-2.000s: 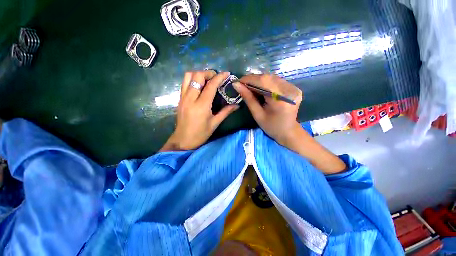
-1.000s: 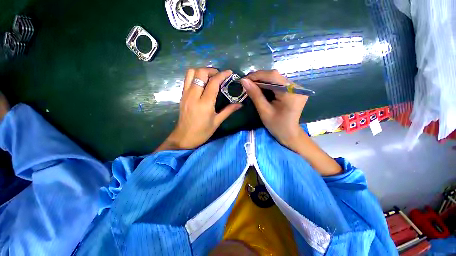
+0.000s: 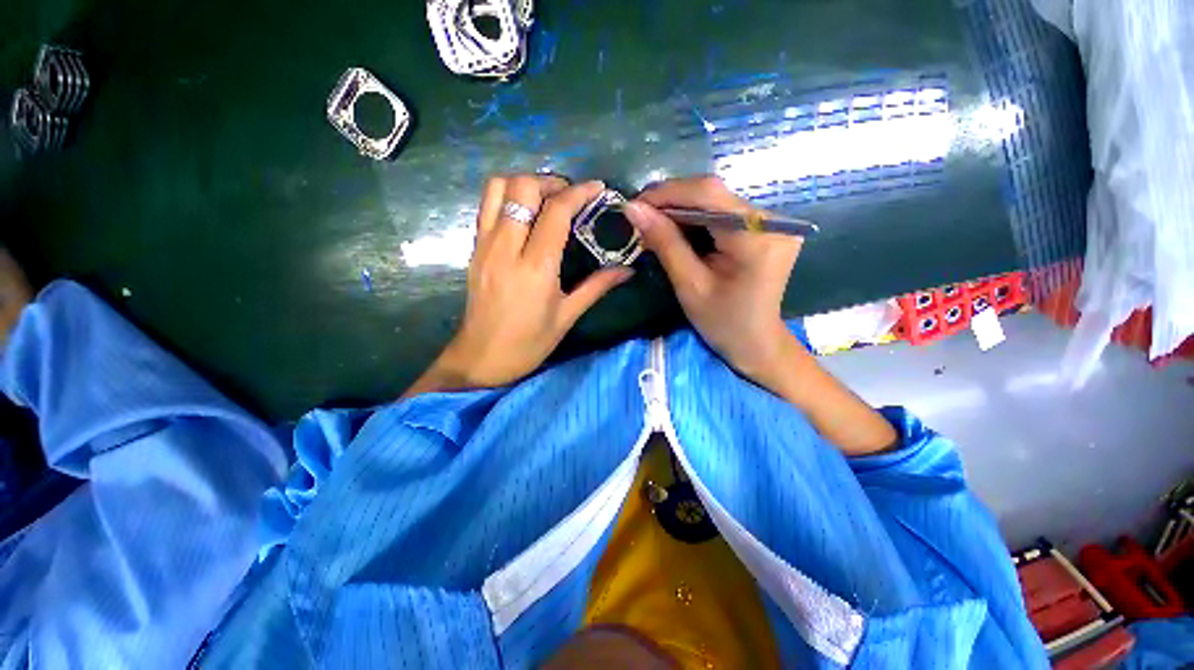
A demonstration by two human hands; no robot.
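Note:
A silver squarish watch case (image 3: 585, 233) with a large round hole is held just above the dark-green worktop. My left hand (image 3: 517, 282) grips its left side between thumb and fingers; a ring shows on one finger. My right hand (image 3: 720, 268) holds a slim silver scraper (image 3: 782, 225) with a yellow band like a pen. Its tip is hidden by my fingers at the case's upper right edge. One loose watch case (image 3: 354, 130) lies to the upper left, and an overlapping pile of watch cases (image 3: 452, 46) lies at the top.
More watch cases (image 3: 59, 79) stand in stacks at far left on the green worktop (image 3: 210, 223). A person's blue sleeve (image 3: 125, 393) is at left. White plastic film (image 3: 1139, 170) hangs at right. A red parts tray (image 3: 923, 321) is beside the bench. Red crates (image 3: 1067, 602) are at lower right.
Since two seconds ago, the scraper's rear end has swung upward and outward, now lying flatter. The view has shifted slightly. Both hands keep their hold.

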